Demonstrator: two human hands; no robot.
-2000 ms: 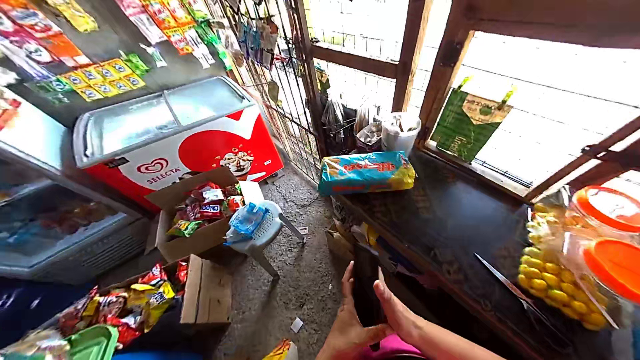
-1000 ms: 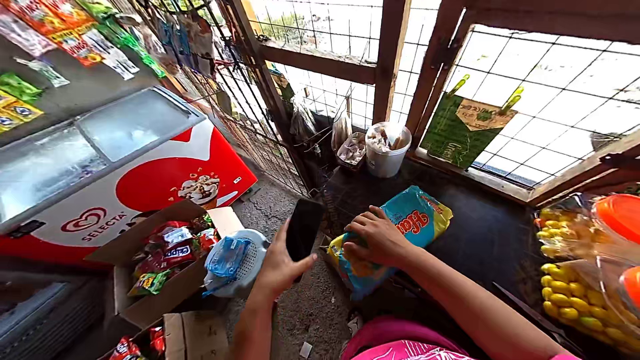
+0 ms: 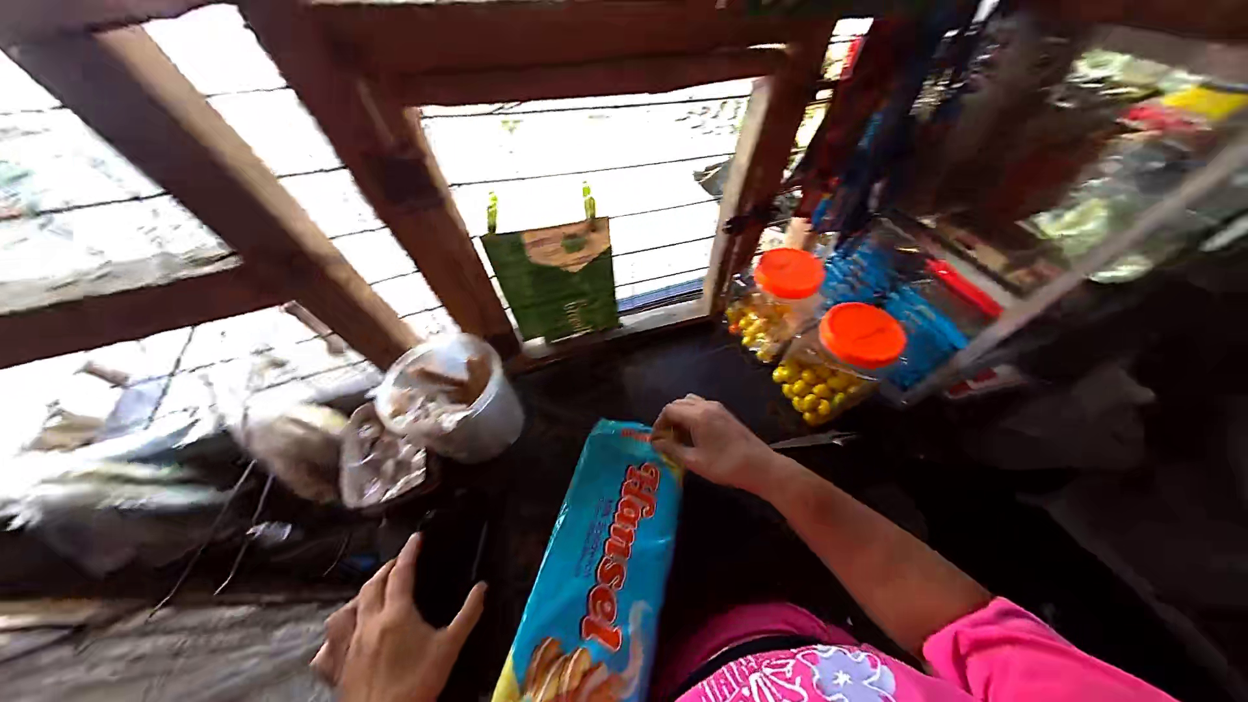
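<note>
My left hand [image 3: 395,624], low and left of centre, is on a black smartphone [image 3: 450,561], with the thumb and fingers at its sides. The phone blends into the dark counter. At the upper right corner of a blue Hansel biscuit pack [image 3: 606,556], my right hand [image 3: 707,444] pinches the wrapper with curled fingers. The pack lies lengthwise on the dark counter, its print facing up, between my two hands. Its lower end runs out of view.
A white bucket [image 3: 458,400] and a small clear bag [image 3: 380,458] stand at the window grille. Right of them are jars with orange lids [image 3: 863,336] and yellow balls, and a knife [image 3: 814,440]. A green pouch [image 3: 556,283] hangs from the grille.
My hands were together two seconds ago; one second ago my right hand lay on the pack's middle. Now it grips a corner, and the pack is turned lengthwise. The view has swung right.
</note>
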